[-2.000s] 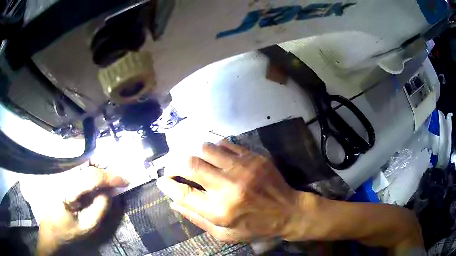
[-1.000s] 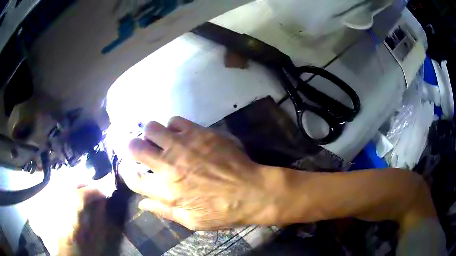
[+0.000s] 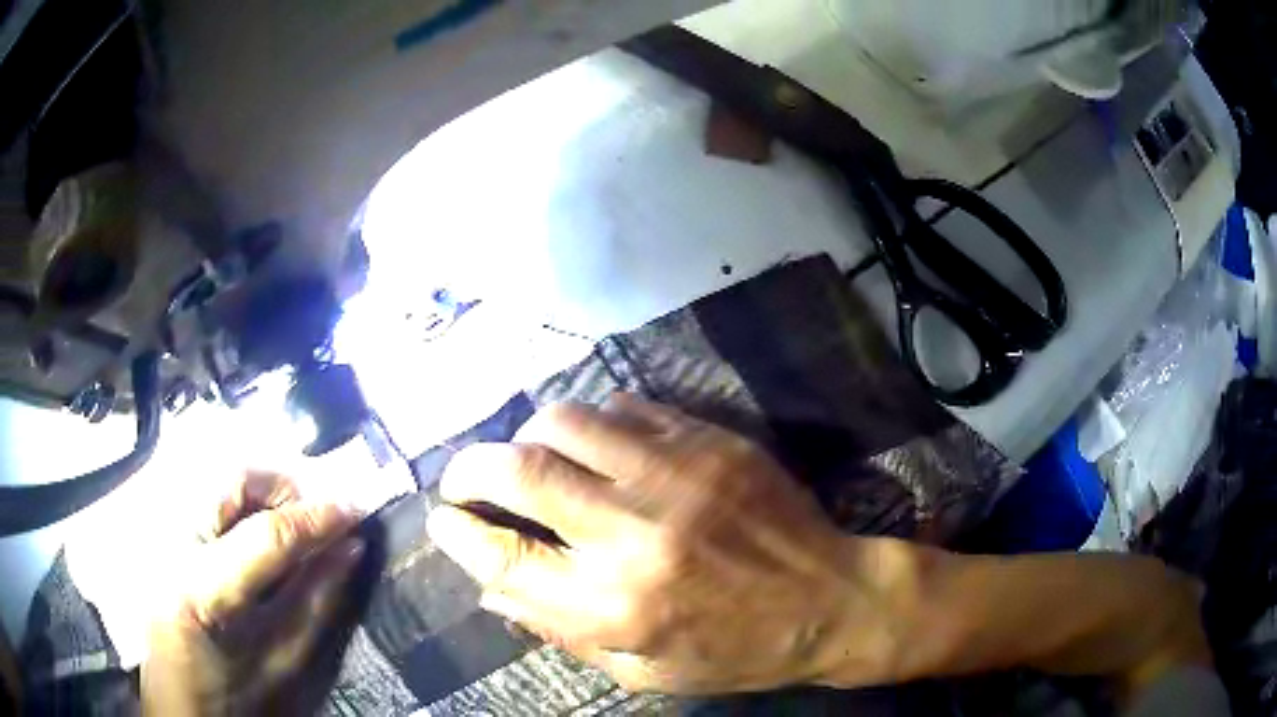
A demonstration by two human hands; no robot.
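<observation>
A grey and black plaid fabric panel [image 3: 462,637] lies on the white machine bed, under and around both hands. My right hand [image 3: 658,539] is bent over its upper edge, with thumb and fingertips pinching the cloth near the presser foot area. My left hand [image 3: 266,574] is at the lower left, fingers curled at the cloth's edge, partly washed out by the lamp. The sewing machine [image 3: 336,126] head stands above at the left; its needle area [image 3: 329,406] is lost in glare, so the needle cannot be made out.
Black-handled shears [image 3: 966,294] lie on the bed right of the head, beyond the cloth. A small brown square [image 3: 738,132] is beside their blades. A cream block [image 3: 1176,154] is at the bed's right end. A blue bin [image 3: 1043,504] with clear plastic and white strips is at the right.
The view has shifted left and back. Since one second ago, my right hand sits farther from the needle area, showing more cloth edge between. My left hand's fingers now show more clearly at the edge.
</observation>
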